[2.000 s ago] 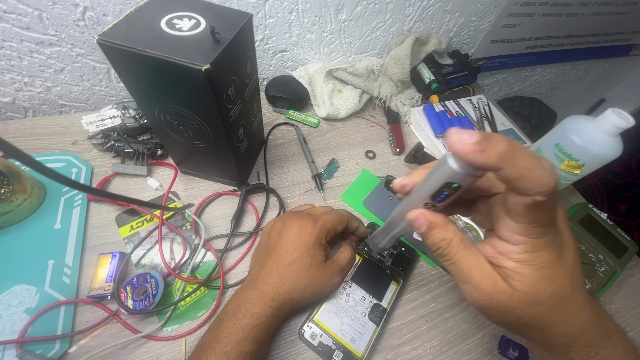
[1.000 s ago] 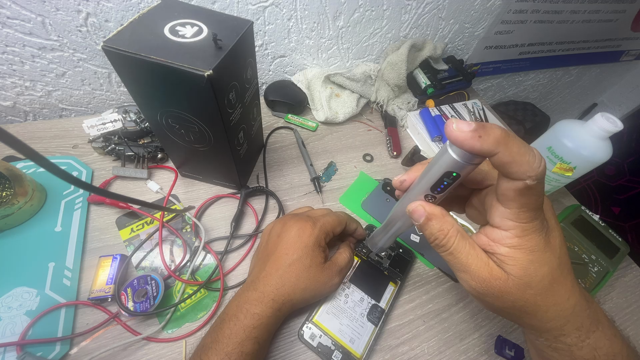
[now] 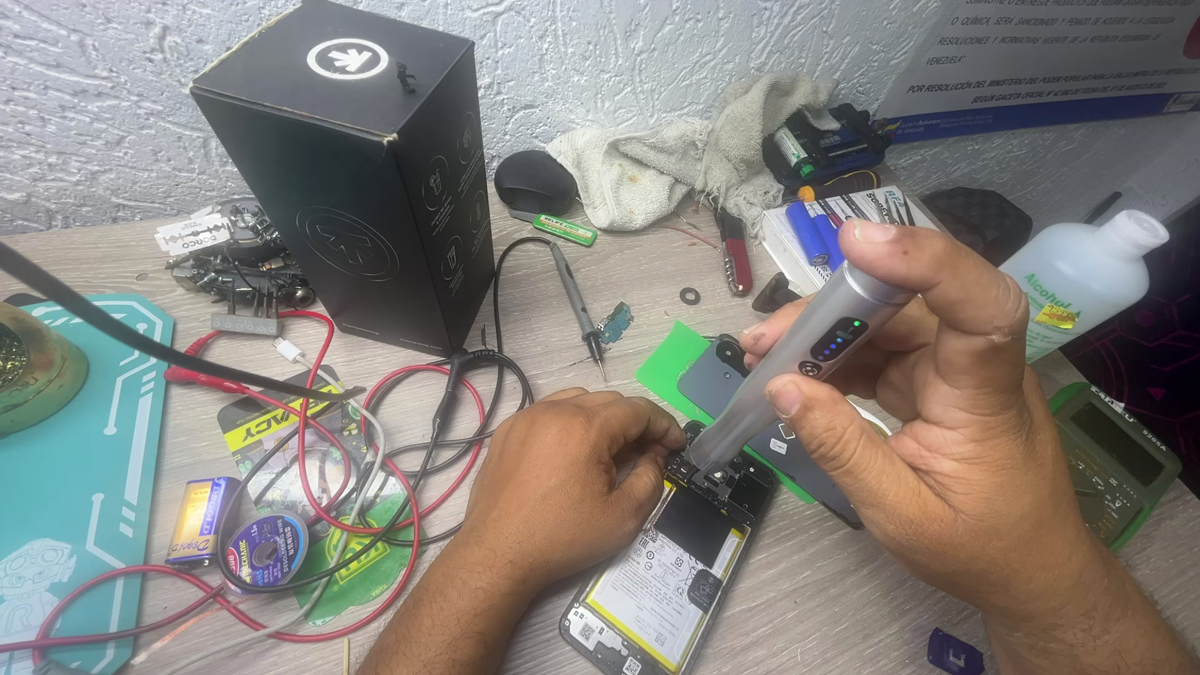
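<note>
My right hand (image 3: 937, 403) grips a grey cylindrical electric screwdriver (image 3: 816, 356) with lit indicator dots, tilted down to the left. Its lower end is at the upper part of an opened smartphone (image 3: 666, 562), whose battery and dark inner parts show. The screwdriver's tip and what it touches cannot be made out. My left hand (image 3: 572, 478) rests at the phone's upper left edge, thumb and index finger drawn together there; whether they pinch a small part is hidden. Behind the phone, a grey phone back cover (image 3: 710, 380) lies on a green sheet (image 3: 673, 367), partly behind the screwdriver.
A black box (image 3: 347, 187) stands at back left. Red and black test leads (image 3: 483, 403) tangle beside solder wick (image 3: 269, 551) and a battery (image 3: 202, 521). At right are an alcohol bottle (image 3: 1078, 281) and a multimeter (image 3: 1116, 459). A cloth (image 3: 637, 169) lies by the wall.
</note>
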